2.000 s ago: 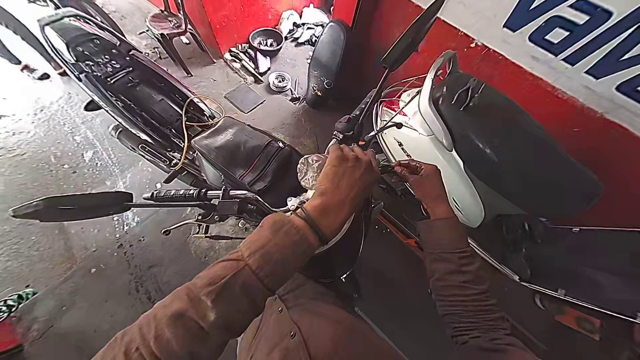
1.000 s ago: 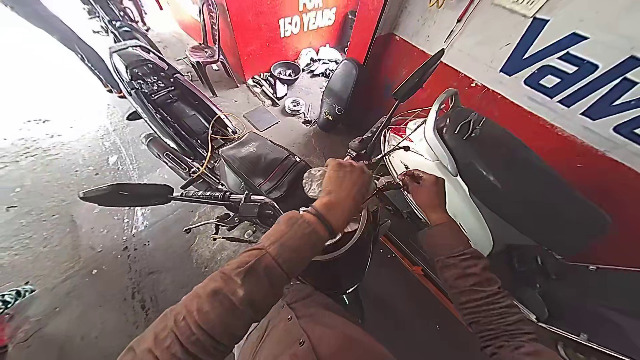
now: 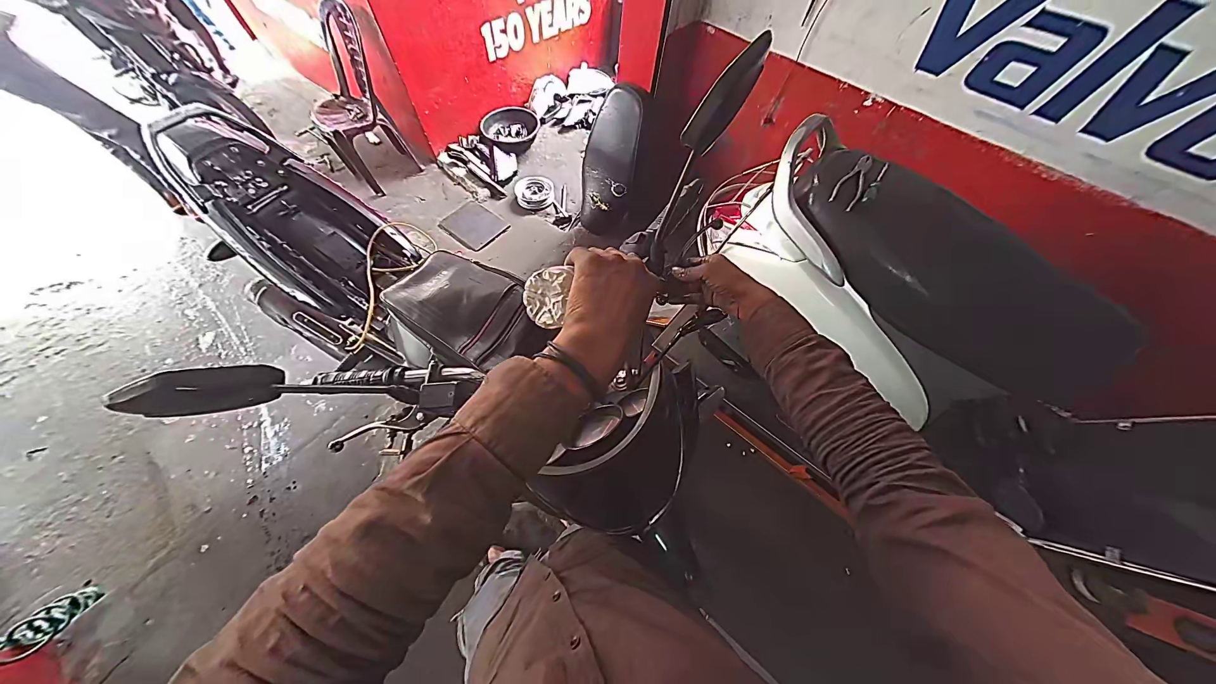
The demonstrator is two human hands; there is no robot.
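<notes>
My left hand (image 3: 613,299) is on the motorcycle's handlebar beside the base of the upper rear-view mirror (image 3: 727,95). What its fingers hold is hidden under the hand. Just right of it, my right hand (image 3: 727,285) has its thumb and fingers at the dark lever mount; a small part there is too unclear to name. A round, clear plastic-like cap (image 3: 549,296) shows left of my left hand. Below the hands are the round gauge (image 3: 597,427) and black headlight housing (image 3: 617,489). The other mirror (image 3: 195,390) and clutch or brake lever (image 3: 375,427) extend left.
Close on the right stands a white scooter (image 3: 845,323) with pliers (image 3: 852,182) on its dark seat (image 3: 969,275). Another motorcycle (image 3: 275,218) is at the left. Behind are a plastic chair (image 3: 344,114), a bowl of parts (image 3: 509,129), a loose seat (image 3: 613,161) and a red wall.
Both hands stay at the same end of the handlebar, with small shifts of the fingers. The view has shifted somewhat.
</notes>
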